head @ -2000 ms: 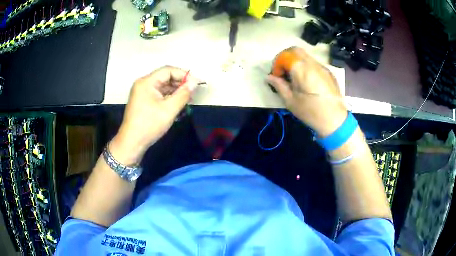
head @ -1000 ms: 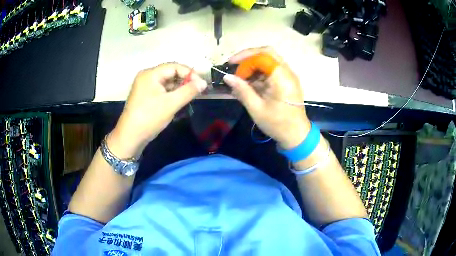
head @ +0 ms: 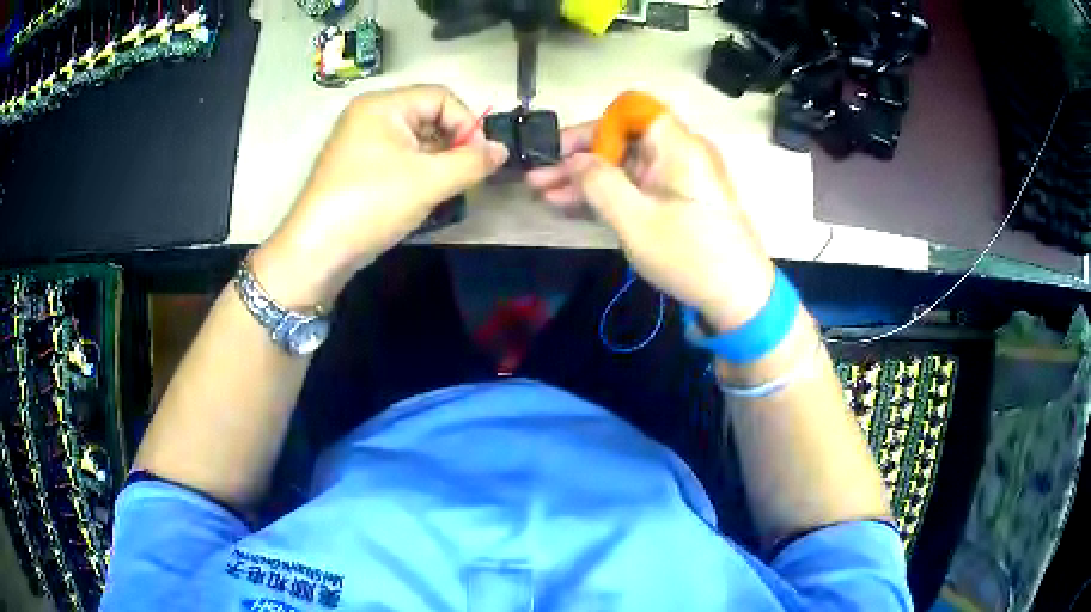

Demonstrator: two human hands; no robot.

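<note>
My left hand (head: 401, 161) pinches a red lead wire (head: 475, 127) between thumb and fingertips. A black plug housing (head: 526, 138) is between my hands, directly below the tip of the dark soldering iron (head: 525, 72). My right hand (head: 658, 191), with an orange finger wrap (head: 628, 117), has its fingertips at the right side of the housing; the exact contact is blurred. A dark piece (head: 445, 215) shows under my left palm, mostly hidden. Solder wire (head: 999, 245) trails at the right.
A small circuit board (head: 347, 53) lies at the back left. Board rows (head: 108, 60) are on the black mat (head: 156, 167). Loose black housings (head: 837, 90) are heaped at the back right. A yellow piece (head: 592, 12) is beside the iron. Board trays (head: 915, 430) are below the bench.
Both hands have moved forward with the red wire and the housing, which is now under the iron tip. The solder strand seen at my right fingertips no longer shows there.
</note>
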